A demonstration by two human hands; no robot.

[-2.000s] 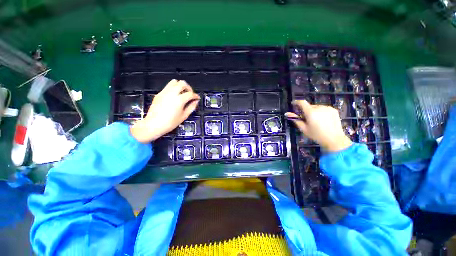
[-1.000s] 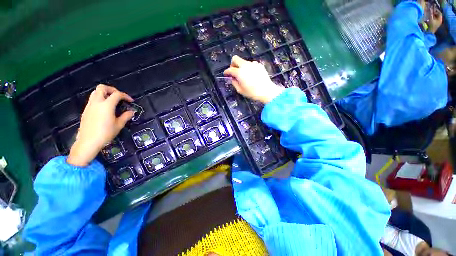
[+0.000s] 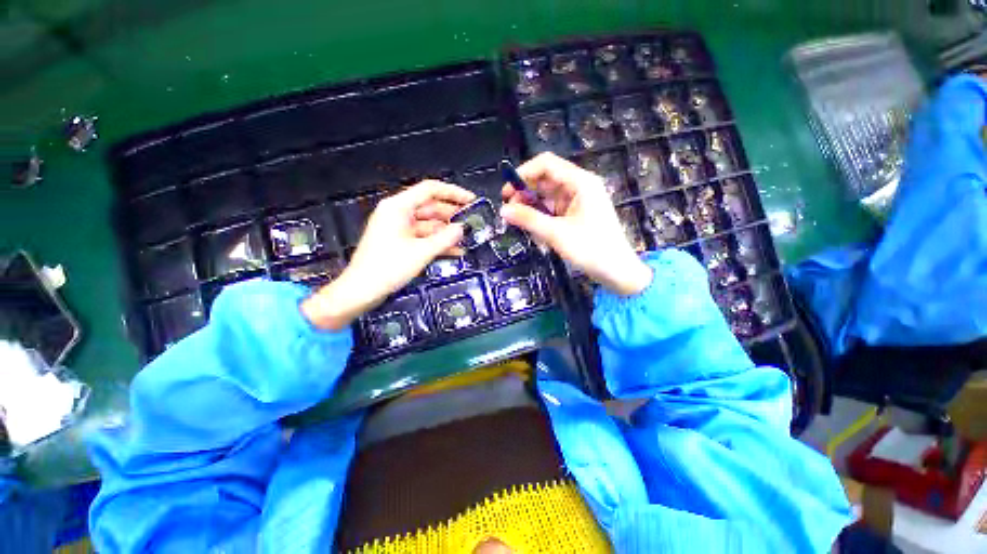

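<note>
My left hand (image 3: 406,243) holds a square module (image 3: 476,221) by its edge between thumb and fingertips, above the left blister tray (image 3: 314,152). My right hand (image 3: 568,216) holds a slim dark tool, perhaps tweezers (image 3: 518,179), between thumb and fingers. Its fingertips are close to the module's right side; whether they touch it I cannot tell. Square modules with greenish-grey centres sit in the left tray's lower pockets, one (image 3: 293,236) to the left of my left hand. The right blister tray (image 3: 612,139) holds irregular shiny brownish components.
Small loose pieces (image 3: 79,132) lie on the green mat at the upper left. A dark phone-like rectangle (image 3: 35,308) and a crumpled white item (image 3: 33,395) are at the left edge. A clear ribbed tray (image 3: 860,114) and a neighbour's blue sleeve (image 3: 925,238) are at the right.
Against one second ago, the view has turned and shifted. My right hand has moved from over the right tray to my left hand, and the module is now held up between them.
</note>
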